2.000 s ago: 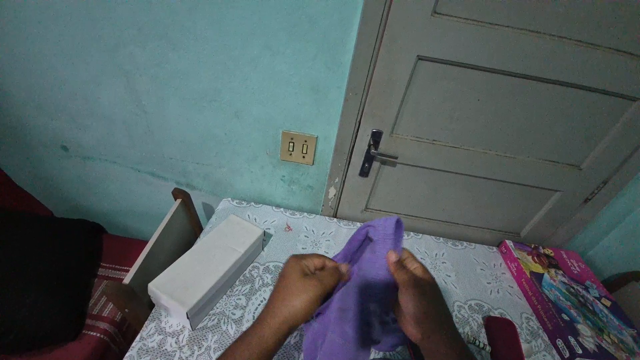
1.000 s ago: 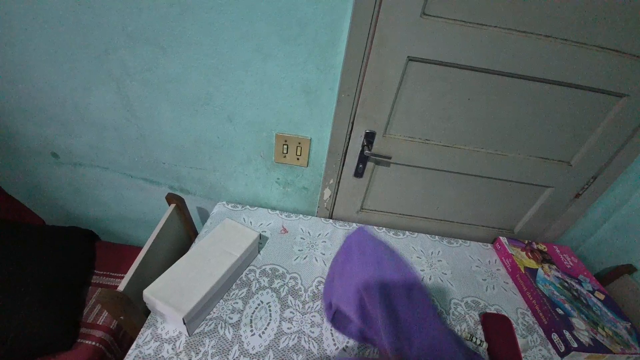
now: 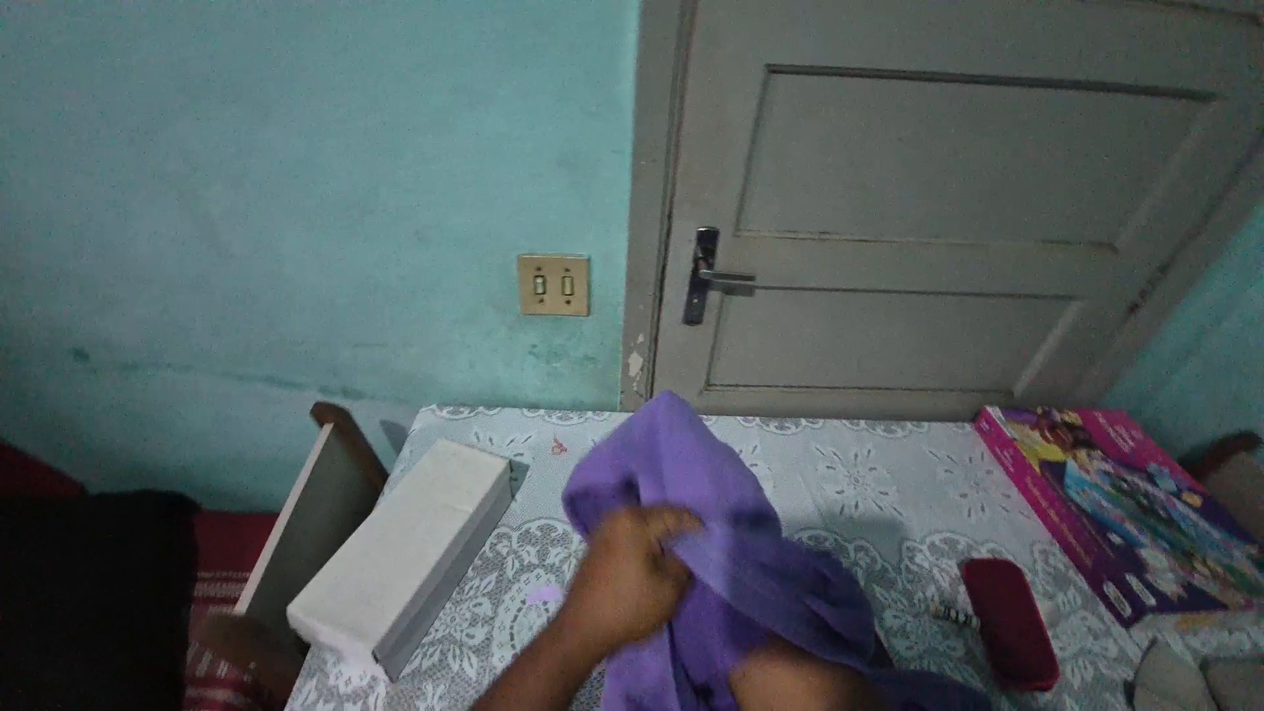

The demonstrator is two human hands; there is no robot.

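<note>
A purple cloth (image 3: 711, 494), perhaps a garment, is bunched up over the near middle of the table. My left hand (image 3: 637, 573) is closed on its folds, thumb uppermost. My right hand (image 3: 790, 676) shows only in part at the bottom edge; the cloth covers its fingers, so its grip is hidden. Under the cloth spreads a white lace tablecloth (image 3: 849, 474).
A long white box (image 3: 405, 553) lies at the table's left. On the right are a dark red case (image 3: 1009, 622), a small striped item (image 3: 956, 617) and a colourful pink box (image 3: 1136, 504). Chair backs (image 3: 316, 513) flank the table. A grey door (image 3: 928, 336) stands behind.
Both hands are in view again, after a moment with only the cloth showing. The cloth is now gathered in folds, where a second ago it hung smooth.
</note>
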